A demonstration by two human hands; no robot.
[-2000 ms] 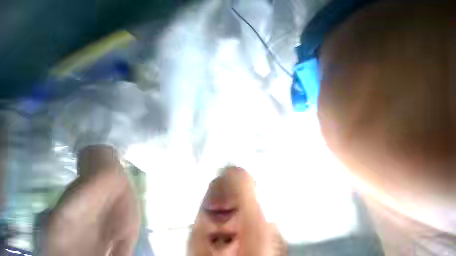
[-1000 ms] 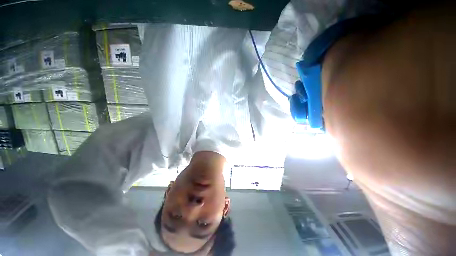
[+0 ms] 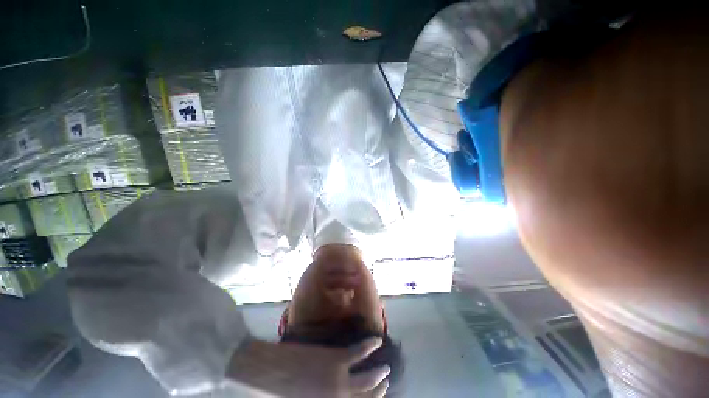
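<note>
The view is upside down. A bare hand or wrist point(image 3: 614, 179), very close and blurred, fills the right side. It wears a blue wrist strap point(image 3: 483, 148) with a thin blue cord point(image 3: 412, 116), beside a striped white sleeve point(image 3: 447, 66). Its fingers are not visible. Another bare hand point(image 3: 311, 373) lies over the hair of a person in a white coat point(image 3: 311, 140), fingers partly apart, nothing seen in it. The frame does not settle whether these are my own hands, or which is left or right.
A dark green bench mat point(image 3: 233, 31) crosses the top. A small orange-brown scrap point(image 3: 362, 33) and a thin silver wire point(image 3: 66, 58) lie on it. Plastic-wrapped cartons point(image 3: 186, 148) with yellow straps stand at the left. A bright glare lies near the centre right.
The blur has cleared. The person's face has moved lower, and a hand has come onto the hair. The silver wire has come into view. The strapped wrist stays at the right.
</note>
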